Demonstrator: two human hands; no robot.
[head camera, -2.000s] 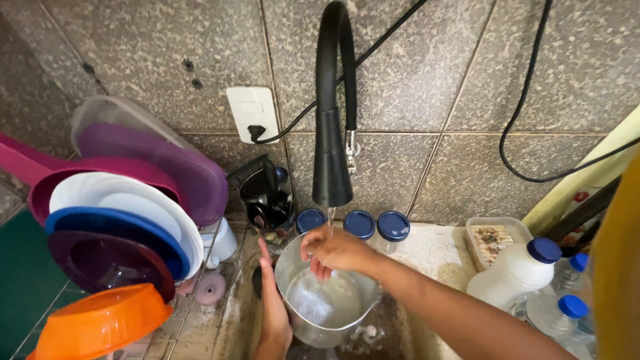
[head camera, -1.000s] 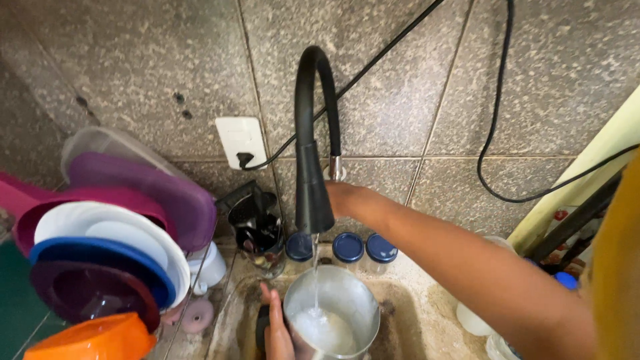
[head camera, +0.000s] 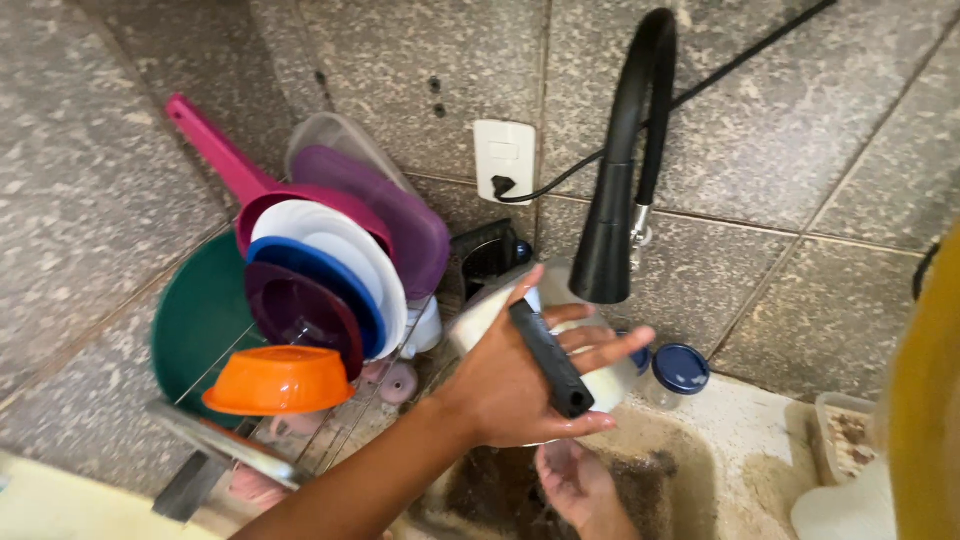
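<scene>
My left hand (head camera: 517, 375) has its fingers spread against a light metal pot (head camera: 487, 315), passed between the wall of the pot and its black handle (head camera: 551, 360). The pot is tilted above the sink (head camera: 694, 465), left of and below the black faucet (head camera: 604, 255), and looks blurred. Something whitish shows in or on it; its contents cannot be made out clearly. My right hand (head camera: 574, 480) is just below the pot, palm up with fingers slightly curled, holding nothing that shows. No stream is visible from the faucet.
At left, a wire rack (head camera: 330, 442) holds an orange bowl (head camera: 281, 379), a purple bowl (head camera: 300, 315), blue and white ones and a pink-handled vessel (head camera: 217, 150). Blue-lidded jars (head camera: 679, 371) stand behind the sink. A plastic container (head camera: 844, 435) and a white bottle (head camera: 847, 506) are at right.
The pot, earlier upright in the sink under running water, is now raised and tilted. My right hand has come from behind the faucet to below the pot. The stream is gone. The view has swung left.
</scene>
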